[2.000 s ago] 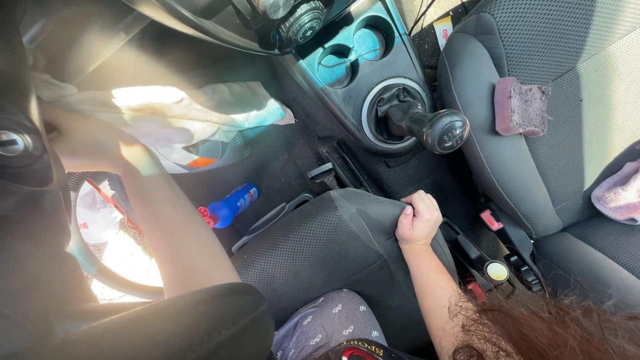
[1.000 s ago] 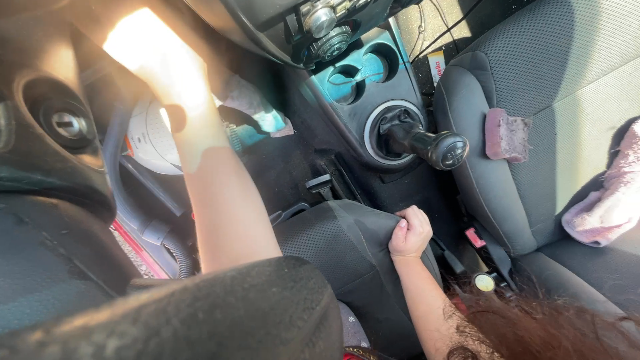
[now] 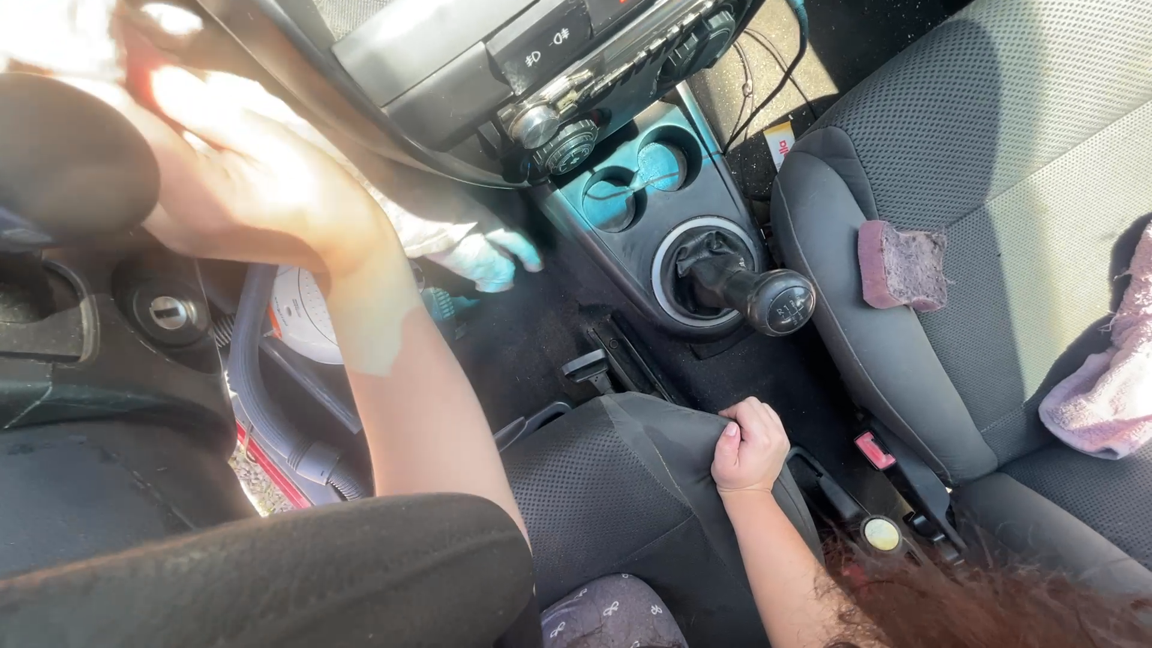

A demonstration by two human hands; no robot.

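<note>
My left hand [image 3: 261, 193] is raised at the upper left by the steering column, above the ignition lock [image 3: 168, 311]. Glare washes out its fingers, and a dark rounded part covers some of them, so I cannot tell whether it holds anything. My right hand [image 3: 751, 445] is closed on the front side edge of the dark fabric driver's seat [image 3: 594, 486], below the gear lever [image 3: 781, 301]. A pale cloth [image 3: 432, 220] lies in the footwell behind my left forearm.
A grey vacuum hose [image 3: 261, 387] and a white appliance part [image 3: 306, 315] are at the left. On the passenger seat [image 3: 828, 234] are a pinkish sponge [image 3: 903, 265] and a pink cloth [image 3: 1102, 396]. Cup holders [image 3: 609, 205] and a red seat-belt buckle [image 3: 875, 450] sit between the seats.
My left hand has come up from the lower left and appears larger. My right hand has stayed on the seat edge. The blue bottle seen two seconds ago is out of sight.
</note>
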